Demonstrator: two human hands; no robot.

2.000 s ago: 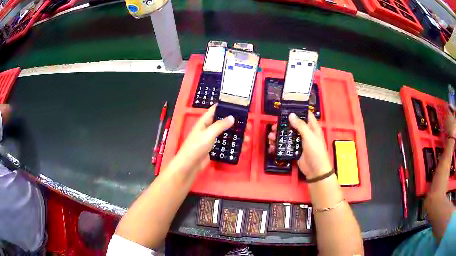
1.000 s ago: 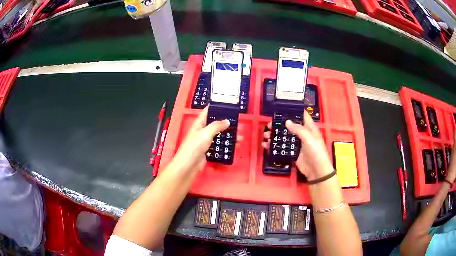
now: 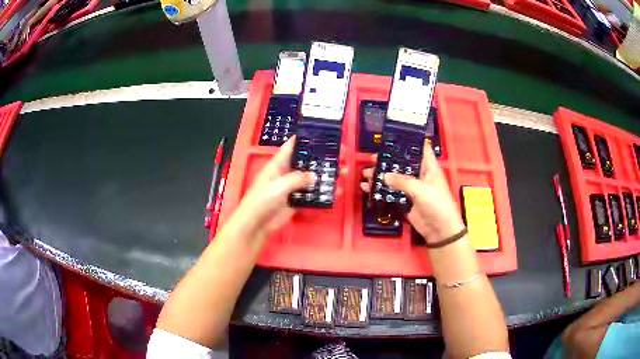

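Observation:
My left hand point(image 3: 270, 193) holds an open flip phone point(image 3: 327, 84) upright over the left part of the red tray point(image 3: 316, 242), thumb on its keypad. My right hand point(image 3: 428, 196) holds another open flip phone point(image 3: 412, 87), thumb on the lower keypad. Both screens are lit white with a dark blue band. One more open phone point(image 3: 284, 116) lies in the tray's upper left pocket. Closed black phones point(image 3: 382, 221) lie in middle pockets, partly hidden by my right hand and its phone. A yellow phone back point(image 3: 480, 219) fills a lower right pocket.
Several labelled batteries point(image 3: 319, 305) line the bench's front edge. Red pens point(image 3: 216, 186) lie on both sides of the tray. A post point(image 3: 219, 52) stands behind. Another red tray point(image 3: 603, 242) and a person's arm point(image 3: 603, 319) are at right.
Both thumbs have moved down the keypads. The left phone has moved up and right, and the right phone now tilts. The neighbour's arm has moved lower.

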